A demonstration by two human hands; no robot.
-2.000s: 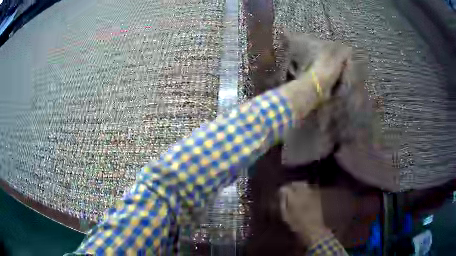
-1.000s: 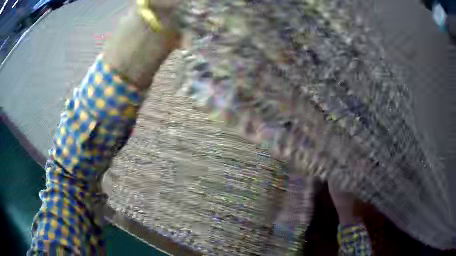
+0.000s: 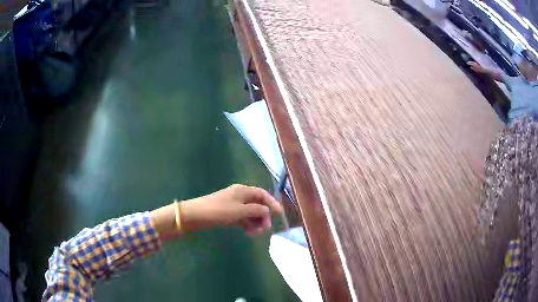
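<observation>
Large woven beige-brown fabric (image 3: 377, 135) lies over the table, its pale edge running along the reddish-brown table border. My left hand (image 3: 251, 209) is beside the table's near edge, over the floor. It looks empty, with the fingers loosely curled and the index finger apart. A raised, bunched part of flecked fabric (image 3: 504, 171) stands at the far right. My right sleeve shows below it at the lower right edge, but my right hand itself cannot be seen.
The table's reddish-brown edge (image 3: 301, 189) runs from top centre to bottom centre. White-blue sheets (image 3: 262, 133) hang out from under it. Green floor (image 3: 159, 147) is at left, with dark items at the far left. A person (image 3: 525, 88) stands across the table at upper right, one arm reaching towards it.
The view has swung left to the table edge and floor. My left hand was over the fabric and is now off it, beside the table. The lifted fabric has shifted to the right rim.
</observation>
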